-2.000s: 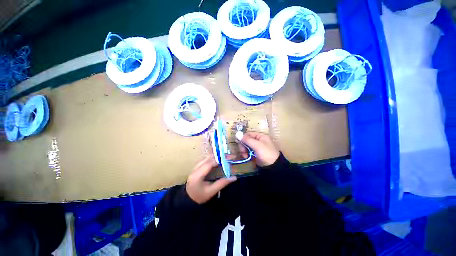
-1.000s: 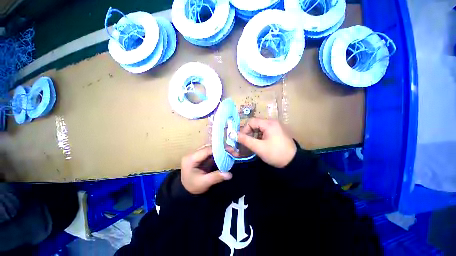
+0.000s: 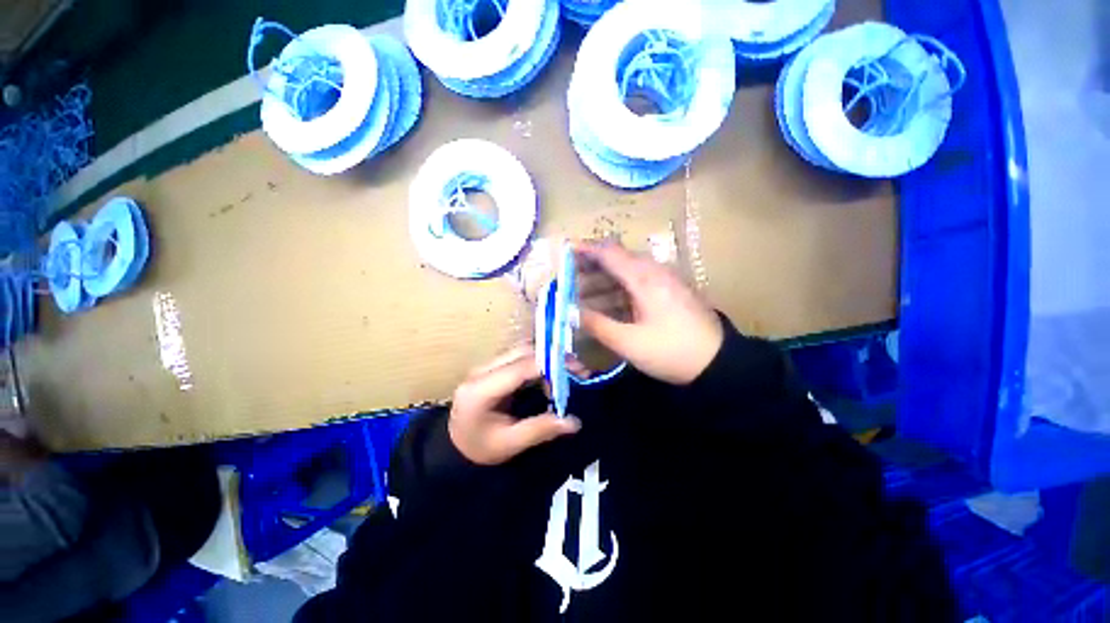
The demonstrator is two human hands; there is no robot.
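A white reel [image 3: 560,329] with a blue band is held upright, edge-on to me, above the front edge of the cardboard-covered bench [image 3: 304,329]. My left hand [image 3: 502,408] grips its lower left rim between thumb and fingers. My right hand [image 3: 651,319] is at its right face, with fingers near the top and centre; they partly hide the face. A pale cord loops from the reel below my right hand. A single white reel [image 3: 472,208] lies flat just behind, with pale-blue strands in its hole.
Several reel stacks [image 3: 651,91] stand along the back, two reels [image 3: 116,247] at the left. A blue tote [image 3: 962,243] with white liner [image 3: 1071,292] is at right. Tangled cords [image 3: 49,140] lie far left. Part of another person [image 3: 73,535] shows lower left.
My right hand has moved from pinching at the reel's centre to lying along its right face and upper rim. The reel has turned more edge-on. More of the other person shows at left.
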